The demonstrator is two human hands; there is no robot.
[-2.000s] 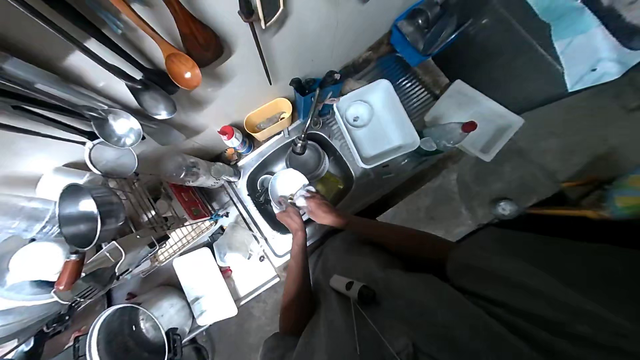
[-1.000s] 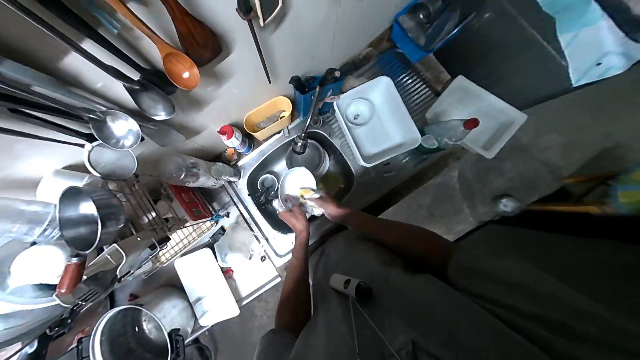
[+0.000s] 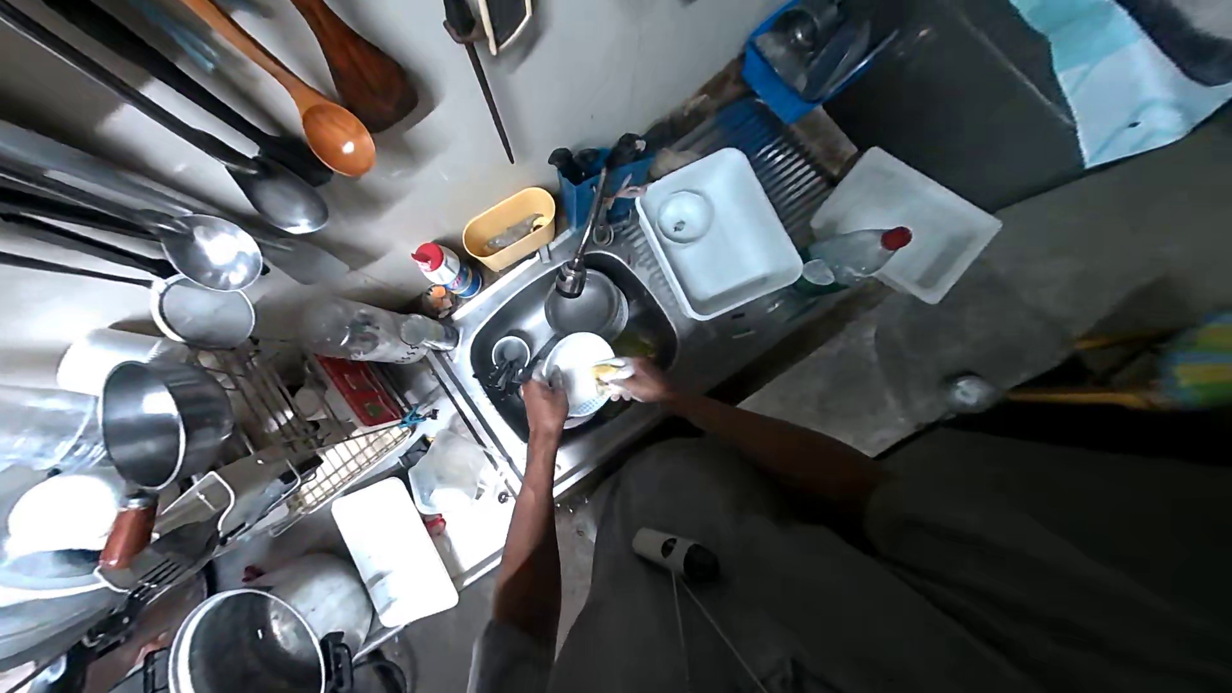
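Observation:
Over the steel sink (image 3: pixel 647 279), my left hand (image 3: pixel 545 397) grips the near left rim of a white bowl (image 3: pixel 579 361). My right hand (image 3: pixel 643 380) holds a yellow and whitish sponge (image 3: pixel 611 371) against the bowl's right side. A metal pot (image 3: pixel 582 306) lies in the sink beneath the faucet (image 3: pixel 571 279). To the left of the bowl, a cup (image 3: pixel 510 349) and dark-handled cutlery (image 3: pixel 504 377) rest in the sink. What lies beneath the bowl is mostly hidden.
Right of the sink stands a white basin (image 3: pixel 727 260) with a small dish inside. Beyond it are a plastic bottle (image 3: pixel 857 252) and a white tray (image 3: pixel 948 231). A yellow container (image 3: pixel 510 228) and a red-capped bottle (image 3: pixel 448 268) stand behind the sink. A dish rack (image 3: pixel 351 462) is at left.
The bowl and my left hand have shifted slightly right over the sink. The sponge in my right hand now touches the bowl's right side, its yellow part showing more plainly than two seconds ago.

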